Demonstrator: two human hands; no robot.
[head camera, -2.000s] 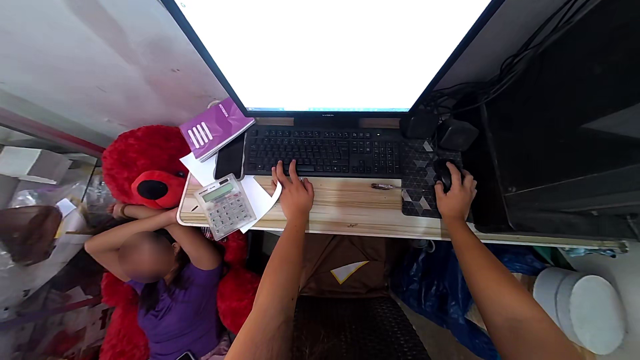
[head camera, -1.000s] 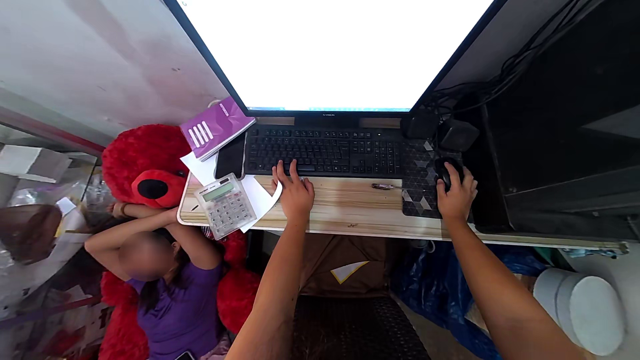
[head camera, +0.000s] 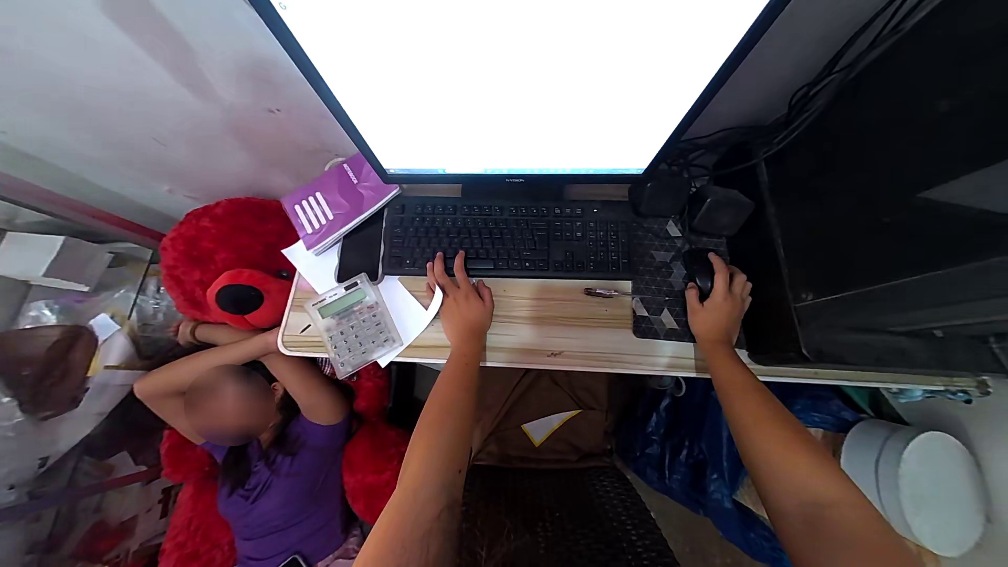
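My left hand (head camera: 463, 303) rests at the front edge of a black computer keyboard (head camera: 504, 236), fingertips near the space bar, holding nothing. On the right, my right hand (head camera: 718, 303) is curved around a black computer mouse (head camera: 698, 272) on a patterned mouse pad (head camera: 657, 291). Above the keyboard stands a monitor (head camera: 516, 179) with a mostly white screen. A clear calculator (head camera: 358, 331) lies left of my left hand, partly over white paper (head camera: 405, 311). Behind it are a dark smartphone (head camera: 361, 250) and a purple notebook (head camera: 339, 203). A small pen-like item (head camera: 602, 292) lies below the keyboard.
A person in a purple shirt (head camera: 287, 488) leans back against a big red teddy bear (head camera: 224, 228) at the left. Small black speakers (head camera: 720, 209) and cables stand behind the mouse pad. A large black case (head camera: 890, 197) borders the wooden desk (head camera: 543, 346); white round containers (head camera: 937, 492) are below.
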